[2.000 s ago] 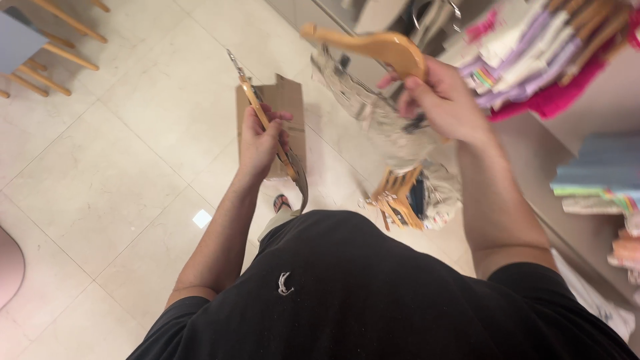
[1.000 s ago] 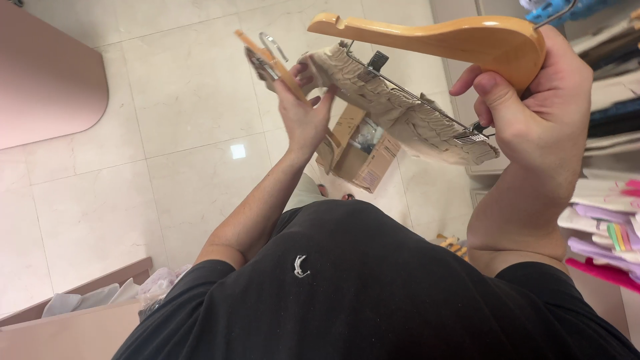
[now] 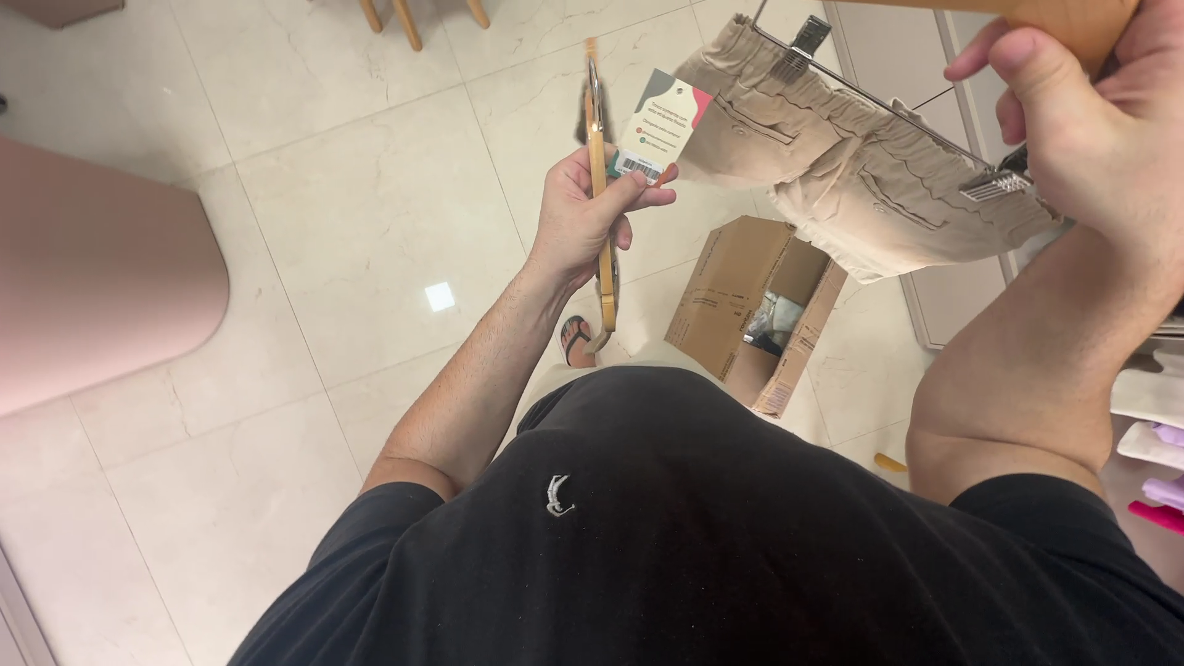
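Note:
My left hand (image 3: 592, 208) is closed around a wooden hanger (image 3: 599, 111) seen edge-on, and its fingers also pinch a paper tag (image 3: 662, 125) that bears writing and a barcode. At the upper right my right hand (image 3: 1082, 120) grips another wooden hanger (image 3: 1064, 23), partly outside the view. From the metal clips of that hanger hang beige shorts (image 3: 832, 157) with an elastic waist and pockets. The tag lies against the left edge of the shorts. One metal clip (image 3: 997, 185) is just below my right fingers.
An open cardboard box (image 3: 731, 287) with wrapped items stands on the tiled floor below the shorts. A pink rounded piece of furniture (image 3: 102, 277) is at the left. Wooden legs (image 3: 404, 23) show at the top, pale cabinet fronts (image 3: 934, 287) and folded or hung clothes (image 3: 1156, 398) at the right.
A second ago my left hand was at the edge of the shorts; now it holds the tag beside them. The right hand with hanger and shorts has moved up and to the right. The view has shifted.

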